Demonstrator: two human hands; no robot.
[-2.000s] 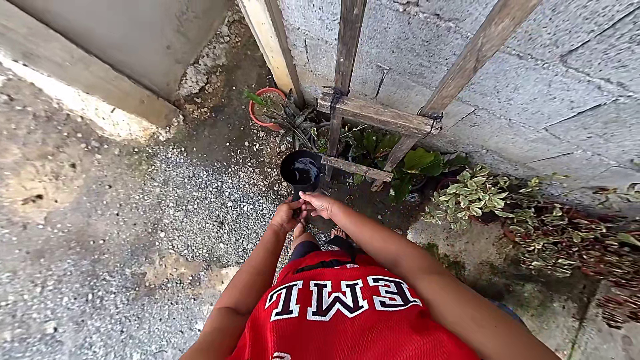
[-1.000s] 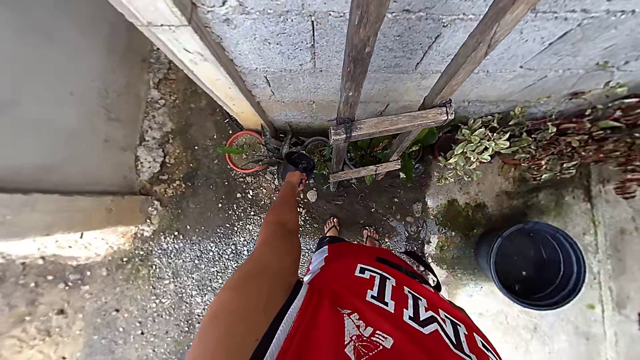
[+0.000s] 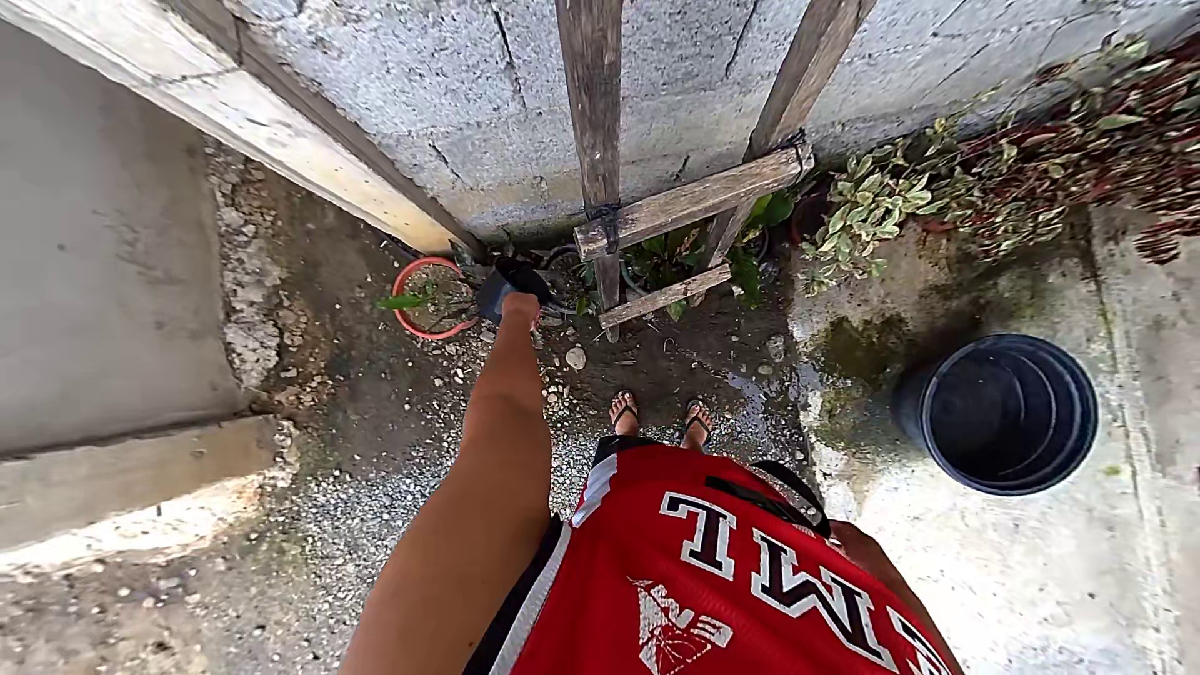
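Observation:
My left hand (image 3: 521,306) reaches forward on an outstretched arm and is closed on a dark plastic dipper (image 3: 495,289). The dipper is tilted, close to the foot of the wall and just right of an orange-rimmed plant pot (image 3: 401,298). A small green plant (image 3: 403,302) grows at the left of that pot. Whether water is leaving the dipper cannot be told. Part of my right arm shows beside the red jersey (image 3: 656,553), but my right hand is hidden. A black object, perhaps a strap, lies near my waist.
A wooden ladder-like frame (image 3: 694,202) leans on the concrete block wall (image 3: 422,84), with leafy plants (image 3: 670,253) behind its foot. A large dark bucket (image 3: 937,422) stands on the concrete at right. Variegated plants (image 3: 872,206) line the wall. A stone (image 3: 576,358) lies before my feet.
Two seconds ago both hands were together at the dipper's handle; now only my left hand holds it, reached out beside the orange-rimmed pot. The view has shifted, bringing the large bucket in.

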